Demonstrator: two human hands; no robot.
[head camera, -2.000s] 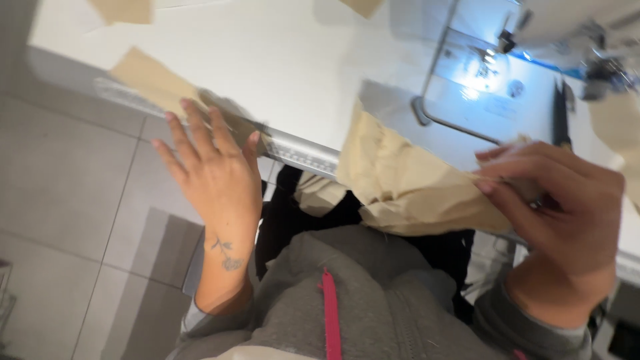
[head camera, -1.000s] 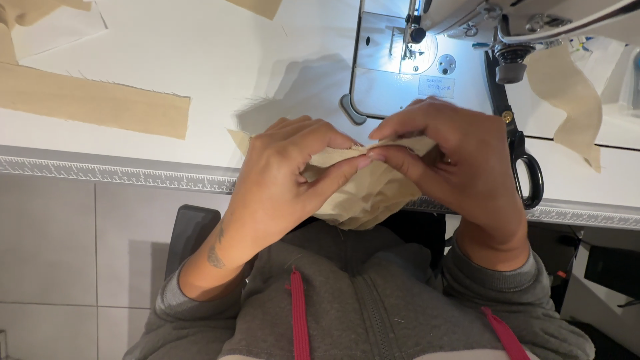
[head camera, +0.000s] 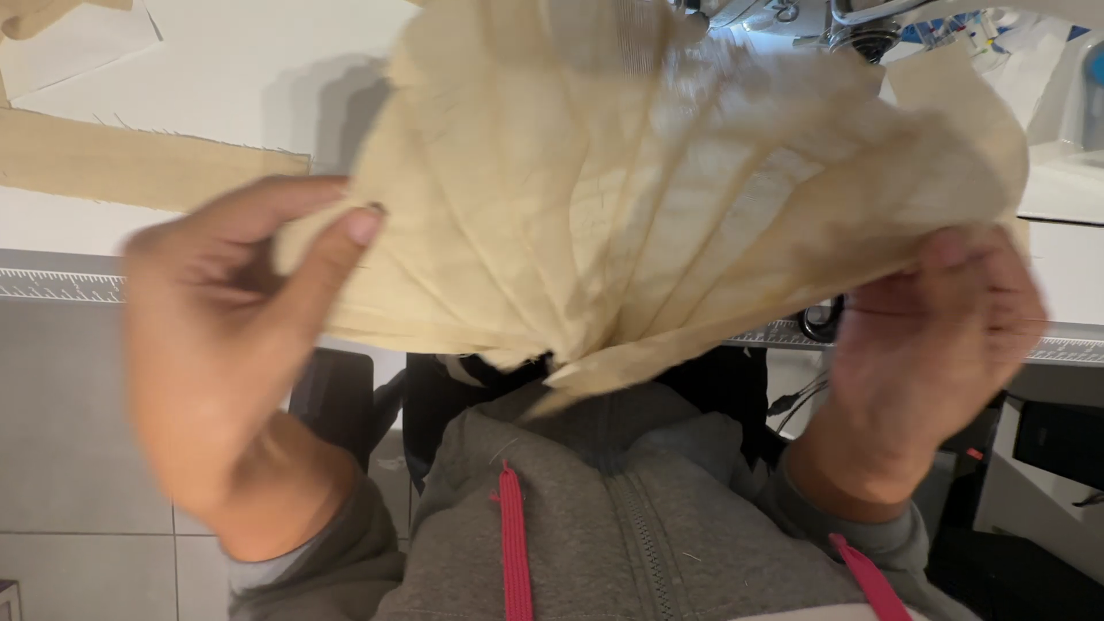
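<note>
A piece of beige fabric with seams or pleats (head camera: 552, 190) is spread like a fan between both hands, its folds meeting at a gathered point near the jacket. My left hand (head camera: 233, 328) pinches its left edge between thumb and fingers. Its right edge is gripped by my right hand (head camera: 940, 319), which is partly blurred. The cloth covers most of the sewing machine (head camera: 776, 17), of which only upper parts show. One black scissor handle (head camera: 819, 321) shows under the cloth beside my right hand.
A beige fabric strip (head camera: 155, 159) lies on the white table (head camera: 233, 52) at left. A ruler tape (head camera: 60, 285) runs along the table's front edge. Another beige fabric piece (head camera: 957, 86) lies at right. Black cables (head camera: 802, 401) hang below the edge.
One second ago both hands pinched the bunched fabric close together; now they are wide apart with it fanned out. Two seconds ago my left hand was spread near the table edge, away from this fabric.
</note>
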